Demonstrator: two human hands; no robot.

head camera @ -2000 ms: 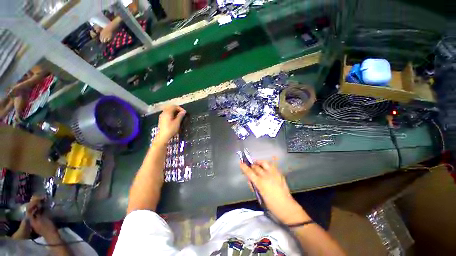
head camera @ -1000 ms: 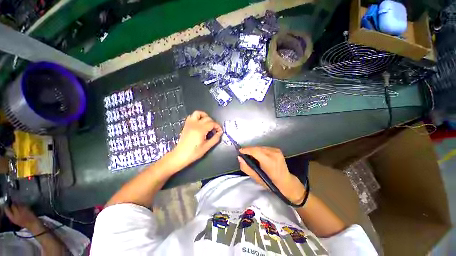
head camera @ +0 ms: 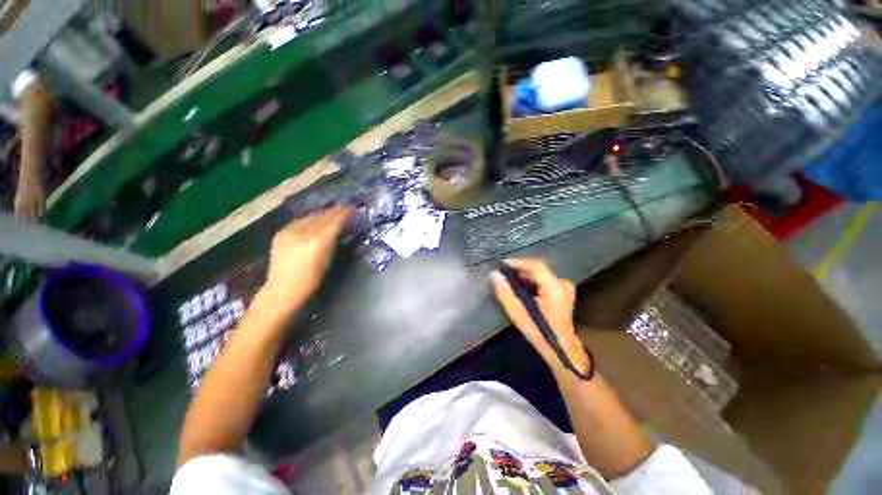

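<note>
My right hand [head camera: 542, 305] is closed around a black pen-like tool [head camera: 535, 314], which looks like a soldering iron, with a black cord at the wrist. Its tip is blurred. My left hand [head camera: 305, 253] is at the left edge of the heap of flat metal and white parts [head camera: 411, 230]. Its fingertips are blurred against the heap, so I cannot tell what they hold. The clear tray with rows of white parts [head camera: 205, 314] lies left of centre, partly hidden behind my left forearm.
A brown tape roll [head camera: 454, 175] stands beside the heap, with wire strands [head camera: 542, 208] to its right. A small cardboard box [head camera: 571, 118] holds a blue-and-white thing. A purple-rimmed fan [head camera: 95, 314] is at left, a large open carton [head camera: 783, 319] at right. A green conveyor [head camera: 218, 145] runs behind.
My left hand has moved from beside the tool tip up to the heap. My right hand still holds the tool, now farther right of the heap. The camera view has turned and shifted.
</note>
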